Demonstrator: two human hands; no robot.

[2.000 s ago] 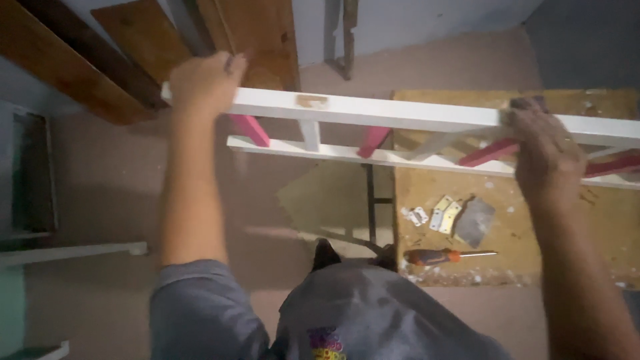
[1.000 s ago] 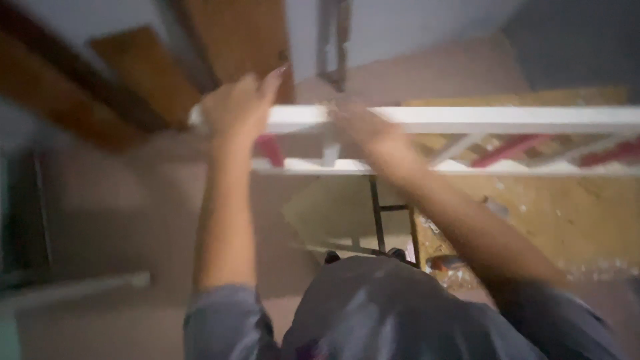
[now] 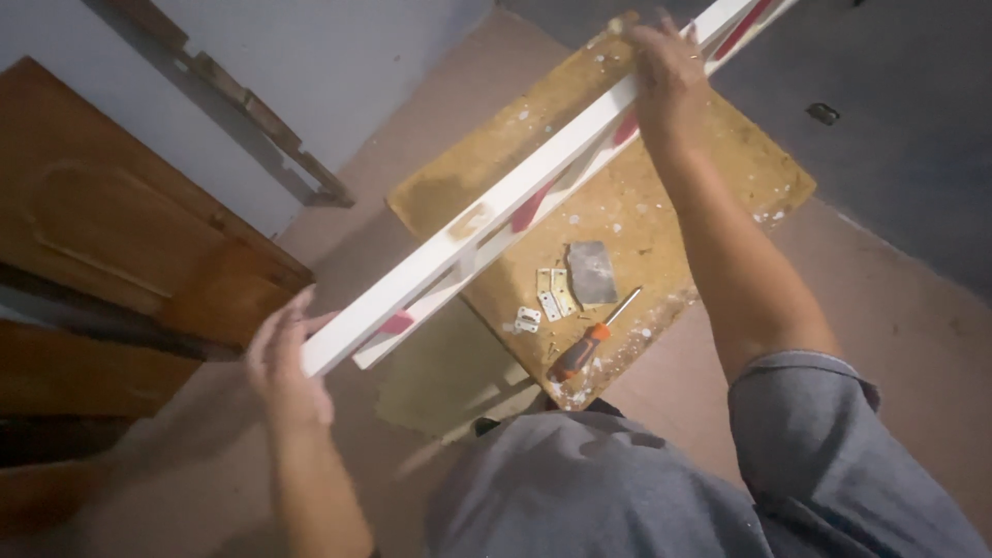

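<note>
A white-painted wooden frame point(image 3: 542, 159) with pink and white slats runs diagonally above a paint-spotted table. My left hand point(image 3: 291, 360) holds its near lower-left end. Farther along, my right hand point(image 3: 670, 74) grips the frame, its fingers over the top rail. A bare brown patch shows on that rail. Below the frame, on the tabletop, lie metal hinges point(image 3: 554, 294), a smaller metal hinge point(image 3: 528, 319), a piece of grey sandpaper point(image 3: 593, 273) and a screwdriver point(image 3: 580, 353) with an orange and dark handle. A few small screws lie near them.
The yellowish wooden tabletop point(image 3: 659, 232) stands in front of me. Wooden door panels point(image 3: 116, 209) lean at the left, and a notched wooden strip point(image 3: 248, 101) leans on the wall. A small dark object point(image 3: 823, 114) lies at the upper right.
The frame, level across the view before, now slants up to the right. My right hand, close to my left one second ago, is now far along the frame. The view has turned.
</note>
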